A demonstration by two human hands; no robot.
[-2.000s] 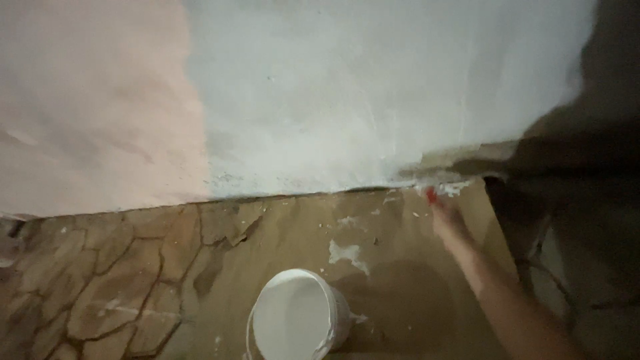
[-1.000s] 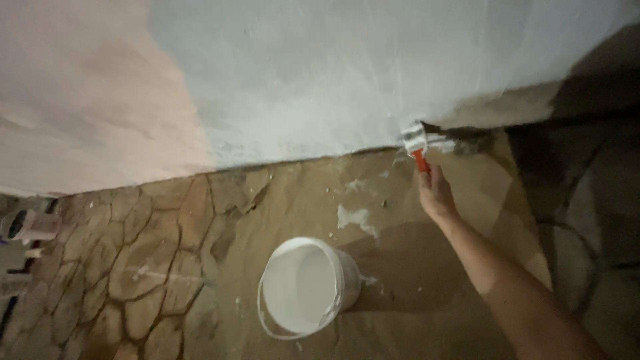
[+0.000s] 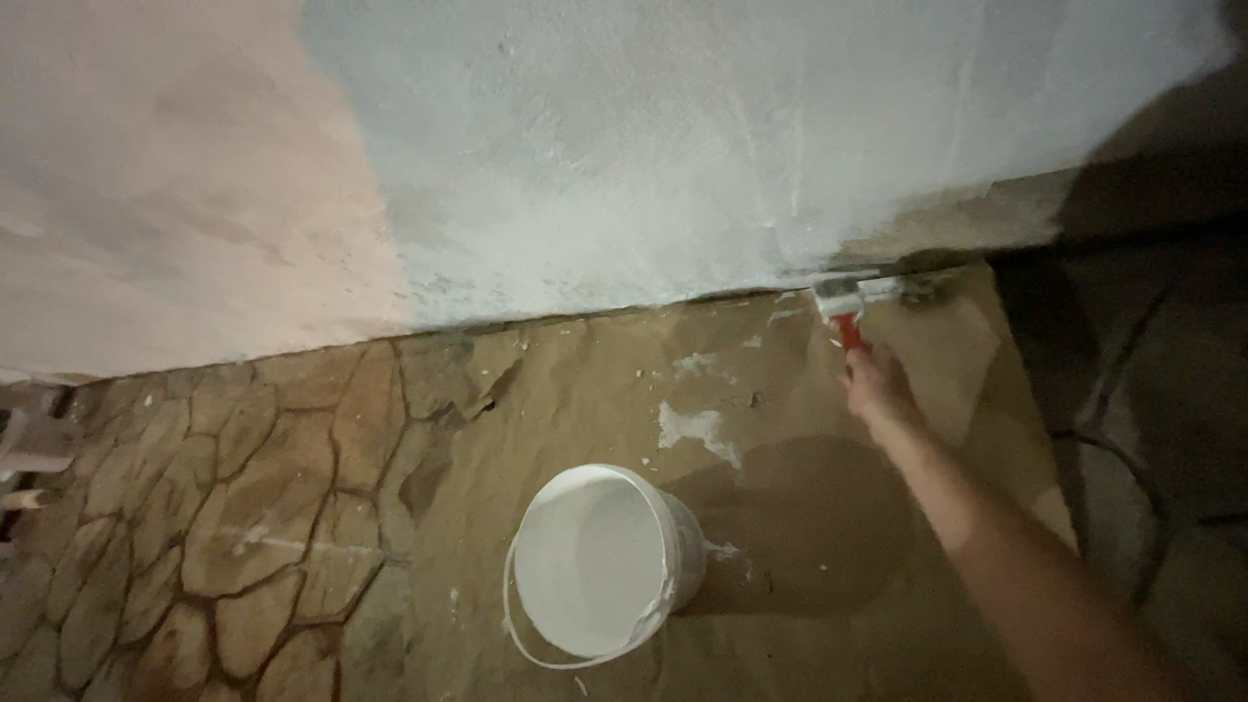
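My right hand (image 3: 877, 390) grips the red handle of a paintbrush (image 3: 840, 307), whose head is coated with white paint. The bristles are at the bottom edge of the wall (image 3: 604, 166), where it meets the brown paper sheet (image 3: 575, 390) on the floor. White paint covers much of the wall; its left part is pinkish, and a strip low on the right is brownish. A white plastic bucket (image 3: 609, 561) with white paint inside stands on the sheet, its handle hanging down at the left. My left hand is out of view.
Stone paving (image 3: 263, 517) with irregular slabs lies left of the sheet, and darker paving (image 3: 1131, 468) lies to the right. White paint splashes (image 3: 697, 429) mark the paper between bucket and wall. Unclear objects (image 3: 34, 458) are at the far left edge.
Over the last second the brush has moved from the lower wall down to the seam between the wall and the paper. The bucket stays on the sheet.
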